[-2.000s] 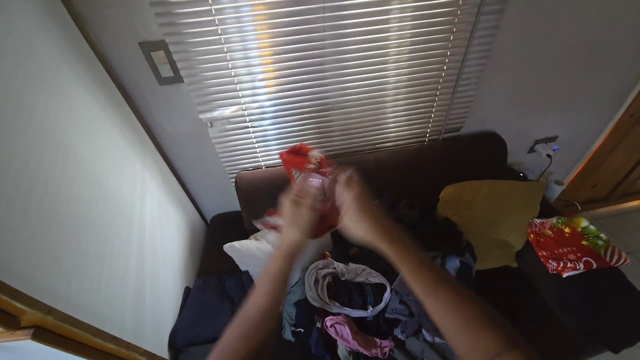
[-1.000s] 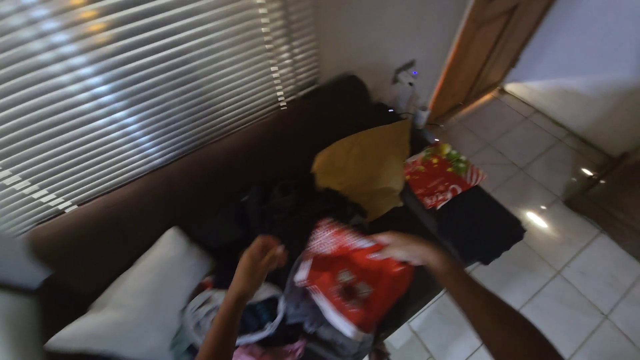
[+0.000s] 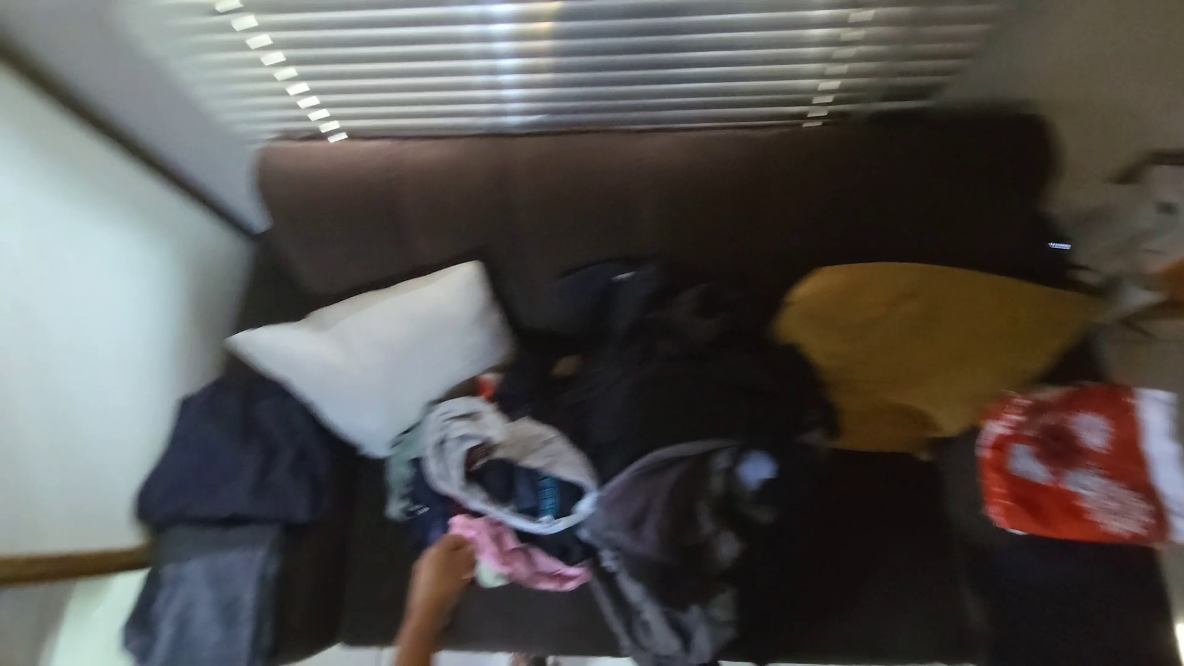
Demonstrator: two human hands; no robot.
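Note:
My left hand (image 3: 442, 569) is at the front of the sofa, its fingers closed at the left end of a pink cloth (image 3: 518, 557). Just behind the pink cloth lies a heap of clothes with a light grey garment (image 3: 462, 435) looped around dark ones. To its right a dark grey garment (image 3: 666, 518) hangs over the seat's front edge. A red cloth with white patterns (image 3: 1064, 467) lies at the far right. My right hand is out of view. The picture is blurred, so finger detail is faint.
A white cushion (image 3: 398, 342) and a mustard cushion (image 3: 925, 342) rest on the dark brown sofa (image 3: 647, 194). Black clothes (image 3: 703, 388) are piled between them. Navy (image 3: 240, 453) and grey-blue (image 3: 203, 592) folded clothes lie at the left. Blinds (image 3: 601, 65) hang behind.
The red patterned cloth, between my hands a second ago, now lies at the right. My left hand has come to the pink cloth, and my right hand has left the view. The view has swung left.

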